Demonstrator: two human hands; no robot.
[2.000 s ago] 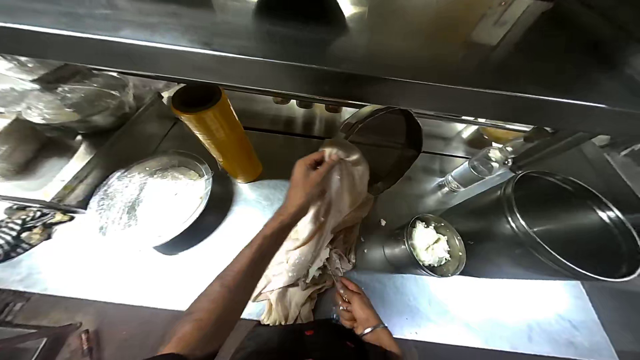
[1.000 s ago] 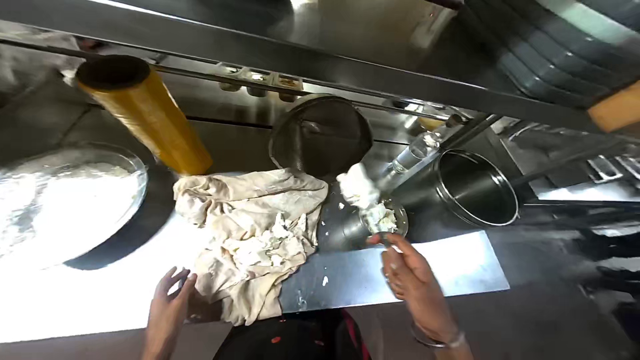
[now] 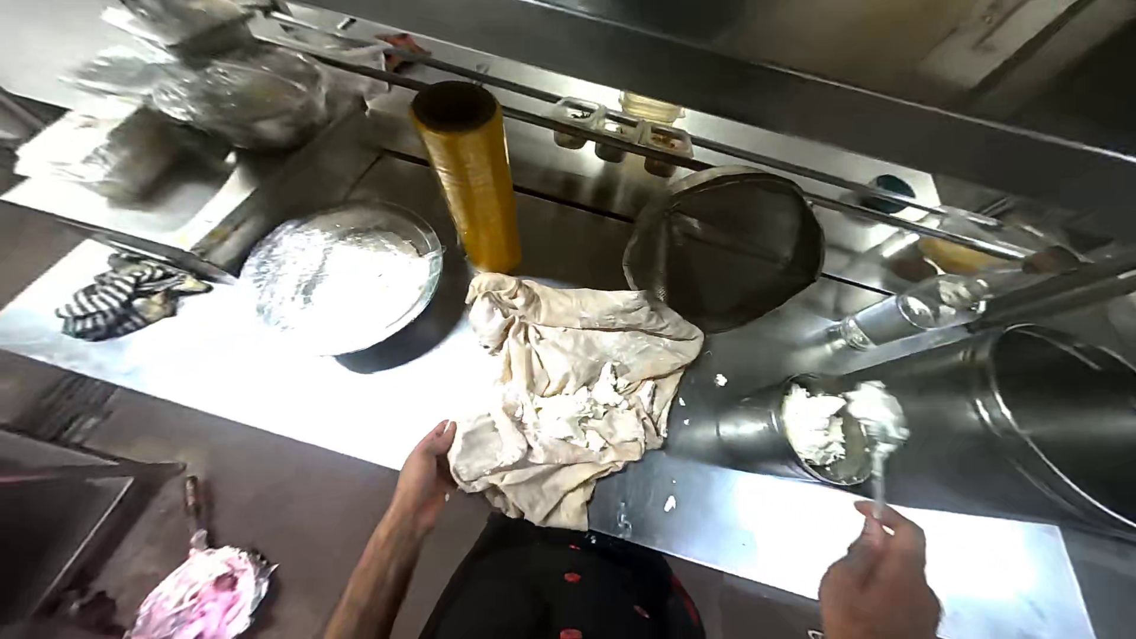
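Note:
A damp cream cloth lies crumpled on the steel counter, with a soft white curd-like food on its front part. At the cloth's left edge is my left hand, fingers touching or lightly gripping the fabric; which of the two is unclear. My right hand holds a spoon by its handle, its head heaped with the white food. The spoon's load is over the right rim of a small steel container, which has more white food inside.
Behind the cloth stand a yellow roll of plastic film and a dark round strainer or pan. A film-covered bowl is left, a large steel pot right. A striped rag lies far left; a steel shelf overhangs the counter.
Two seconds ago my left hand held the cloth up; by one second ago it lay on the counter. Since then my left hand has come to its edge, and the loaded spoon has moved to the container's right side.

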